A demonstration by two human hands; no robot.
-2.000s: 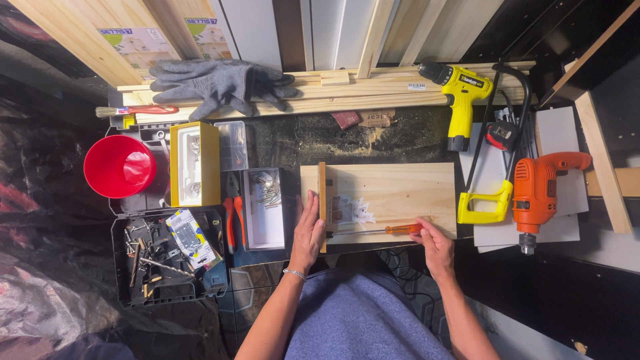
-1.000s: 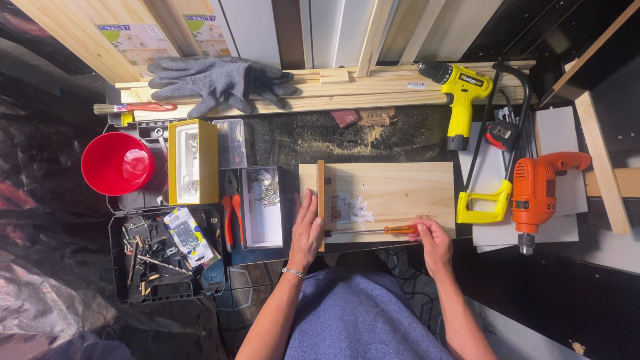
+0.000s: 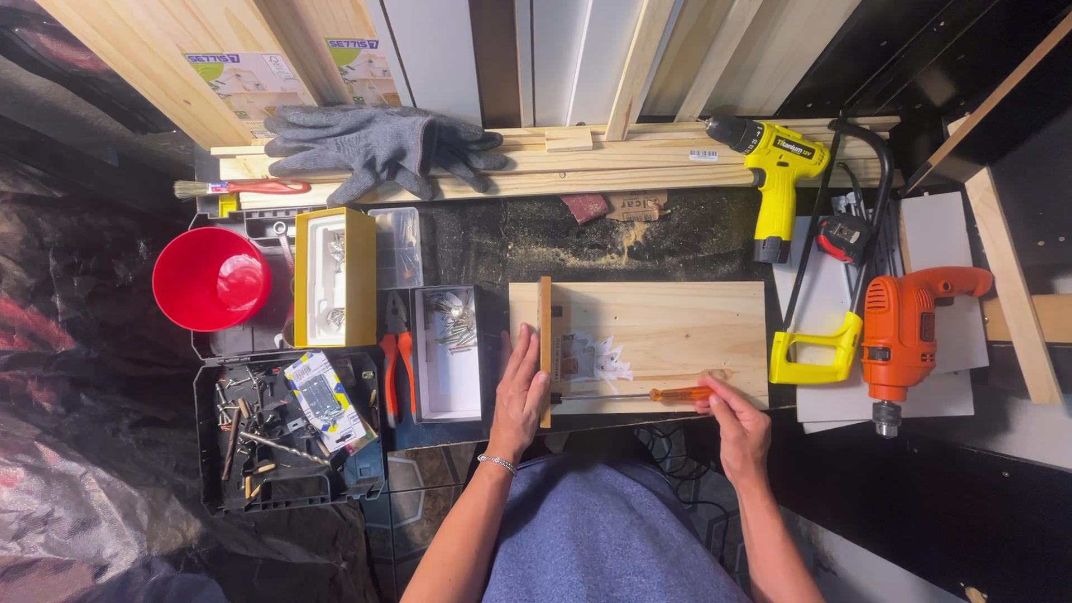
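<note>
A pale pine board [image 3: 687, 327] with torn label remains lies flat at the bench's front edge. A narrow wooden strip [image 3: 545, 335] stands on edge across it near its left end. My left hand [image 3: 521, 389] presses against the strip's left side, fingers extended. In my right hand [image 3: 733, 419] is the orange handle of a screwdriver [image 3: 680, 394], held by the fingertips. The screwdriver's shaft lies level over the board and points left, its tip at a small dark bracket or fitting [image 3: 557, 399] against the strip.
Left of the board are a white-lined box of screws [image 3: 448, 385], orange-handled pliers [image 3: 398, 360], a yellow box [image 3: 360, 276], a red bowl [image 3: 212, 279] and a hardware case [image 3: 293, 494]. To the right lie a yellow drill [image 3: 779, 184], a hacksaw [image 3: 814, 356] and an orange drill [image 3: 900, 327]. Gloves [image 3: 377, 151] rest behind.
My right hand stays at the screwdriver handle, its fingers shifting slightly and now extended more toward the handle's end. My left hand stays against the strip.
</note>
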